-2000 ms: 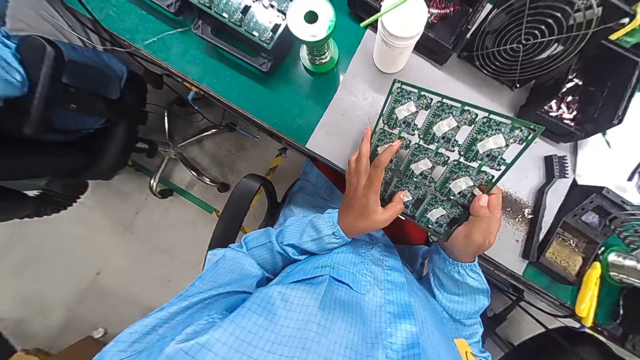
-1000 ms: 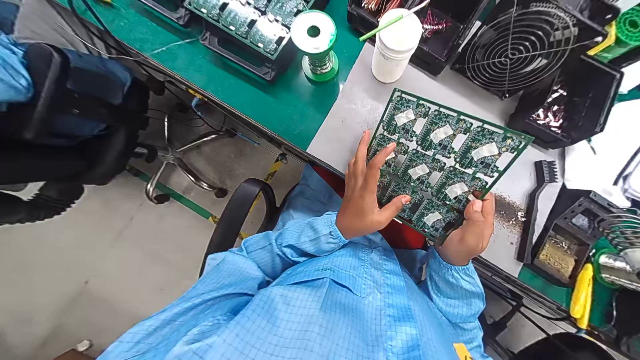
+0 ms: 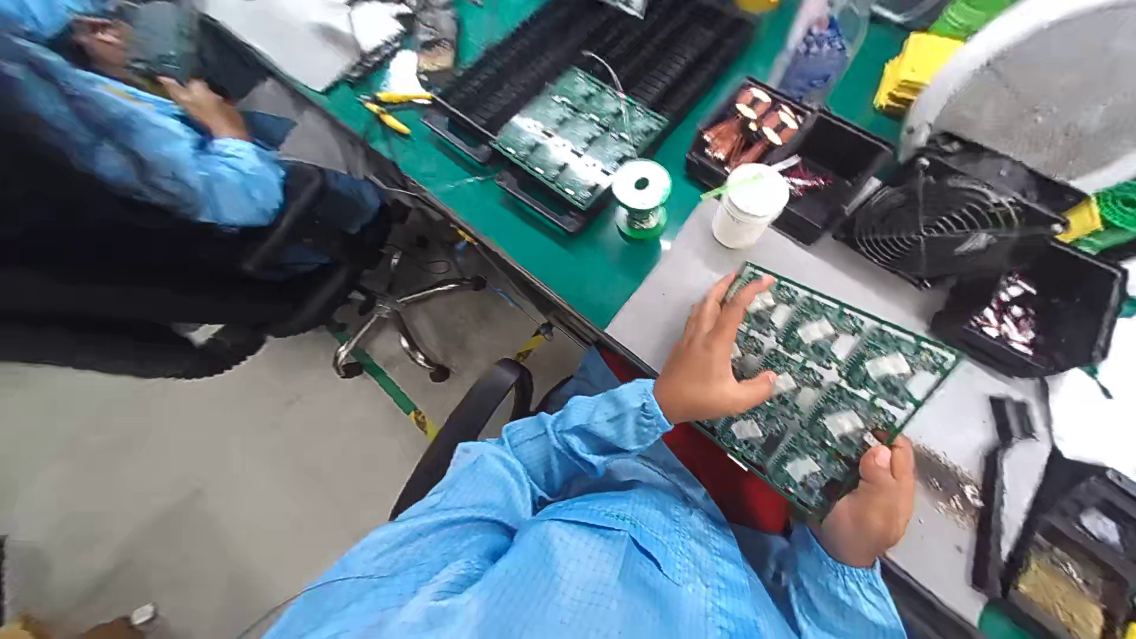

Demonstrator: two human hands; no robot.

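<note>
A green circuit board panel (image 3: 812, 390) with several white patches is held tilted over the near edge of the bench. My left hand (image 3: 719, 359) lies at its left side, fingers spread on its upper face and thumb toward the middle. At the lower right corner, my right hand (image 3: 874, 497) grips the panel with the thumb on top; its other fingers are partly hidden. Beyond the panel stands a white lidded jar (image 3: 751, 209) with a green stick across its top. A solder wire spool (image 3: 641, 200) is left of the jar.
More board panels (image 3: 577, 138) sit on a black rack. Black bins (image 3: 1038, 311) of small parts and a fan (image 3: 941, 217) line the back right. A black brush (image 3: 990, 497) lies on the right. Yellow-handled pliers (image 3: 390, 111) lie far left, near a seated co-worker's sleeve (image 3: 213, 177).
The view has swung, bringing more of the bench and a co-worker into sight at the left. Both of my hands still hold the panel in much the same way.
</note>
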